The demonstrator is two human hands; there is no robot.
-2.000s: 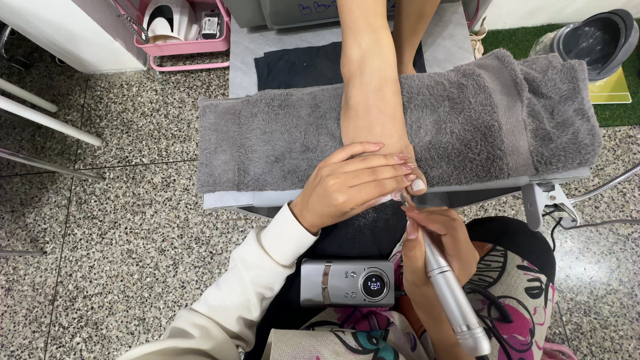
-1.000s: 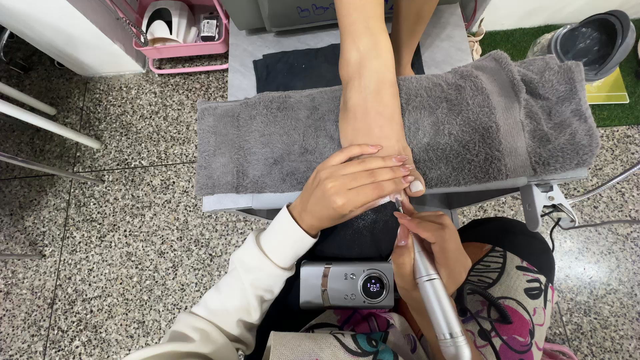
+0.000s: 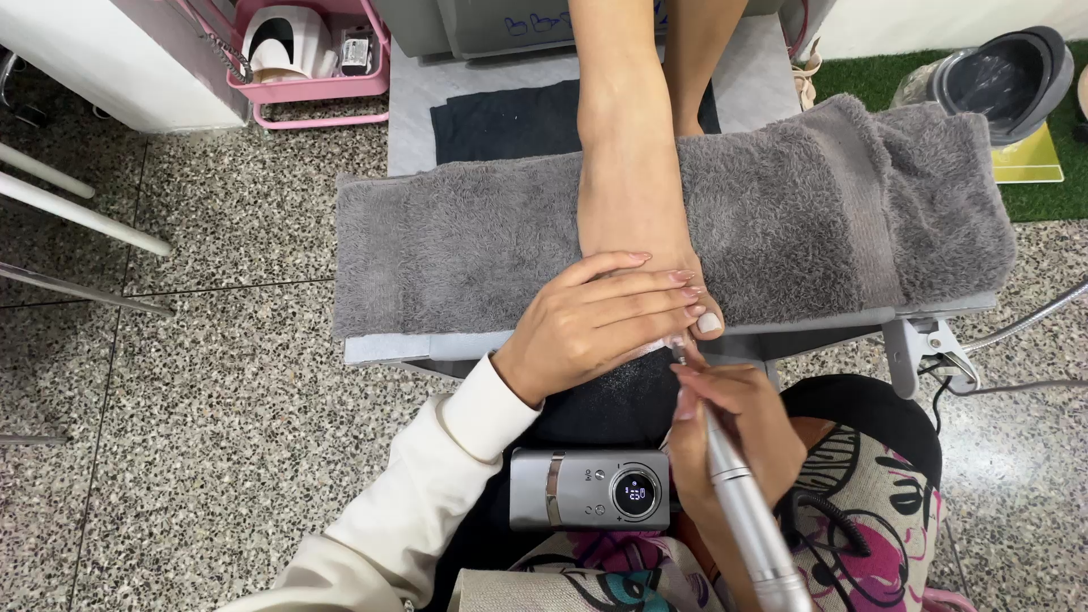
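Note:
Another person's bare foot (image 3: 633, 200) rests on a grey towel (image 3: 476, 246) over a padded rest. My left hand (image 3: 595, 327) lies across the front of the foot, its fingers closed around the toes; the big toe with a whitish nail shows beside my fingertips. My right hand (image 3: 735, 425) grips a silver electric nail drill handpiece (image 3: 748, 510) like a pen, its tip at the toes just below my left fingertips. White dust lies on the dark cloth beneath. The drill's grey control unit (image 3: 586, 490), with a lit display, sits on my lap.
A white clamp (image 3: 931, 357) with a flexible metal arm holds the rest's right end. At upper left stands a pink cart (image 3: 314, 85) with a white device. A grey plastic tub (image 3: 1003, 85) is at upper right. White metal legs (image 3: 85, 212) show at left.
My right hand and the handpiece have shifted slightly at the toes. My left hand has stayed on the foot.

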